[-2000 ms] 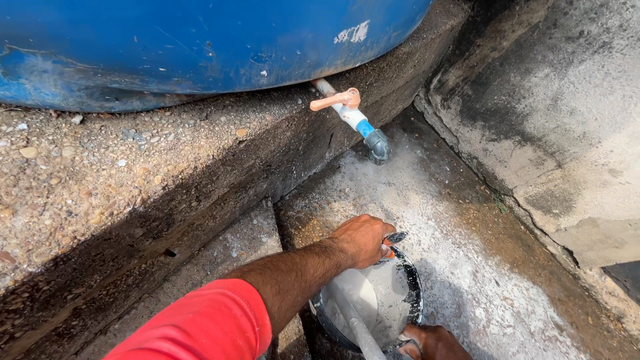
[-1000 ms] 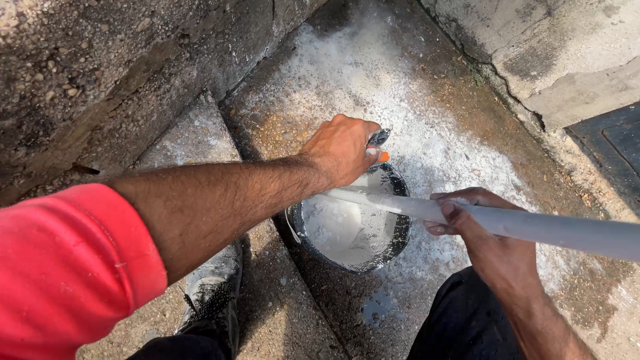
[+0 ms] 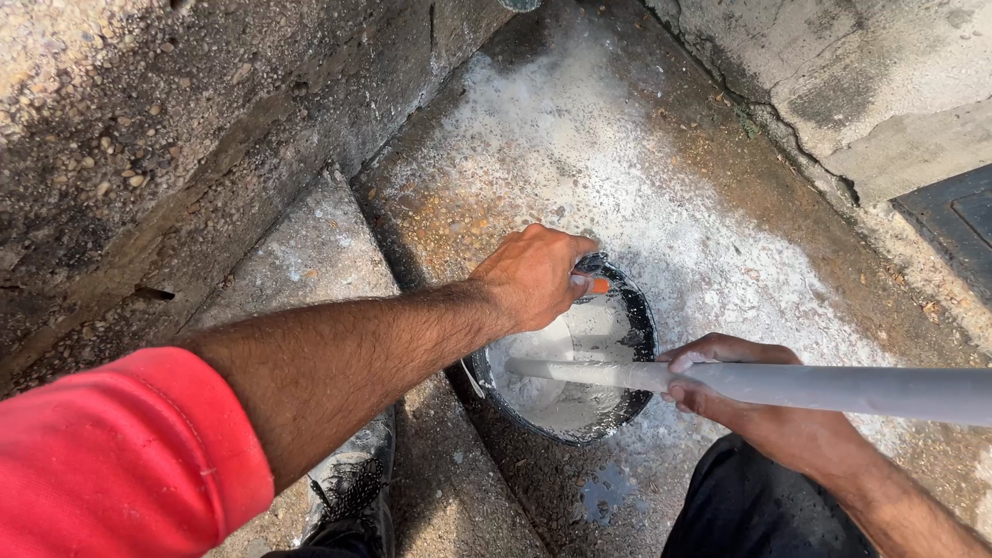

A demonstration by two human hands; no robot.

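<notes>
A black bucket (image 3: pixel 645 310) stands on the wet concrete, its inside coated with whitish paste or liquid. My left hand (image 3: pixel 536 275) is closed on a small dark object with an orange part (image 3: pixel 599 286) at the bucket's far rim; the hand hides most of it, and I cannot tell what it is. A pale grey plastic pipe (image 3: pixel 821 386) slants into the bucket, its lower end in the white mix. Around this pipe, just outside the right rim, are the fingers and thumb of my right hand (image 3: pixel 728 387).
White powder (image 3: pixel 573 147) is spread over the floor beyond the bucket. A rough concrete ledge (image 3: pixel 194 101) rises at left, a cracked wall (image 3: pixel 860 70) at right. A concrete step (image 3: pixel 325 240) lies left of the bucket, near my shoe (image 3: pixel 356 480). A dark cover (image 3: pixel 957 221) is at right.
The view has tipped down from the blue tank and its tap. My right hand, low at the bucket's near rim two seconds ago, now holds the pipe at the right. My left hand stays at the far rim.
</notes>
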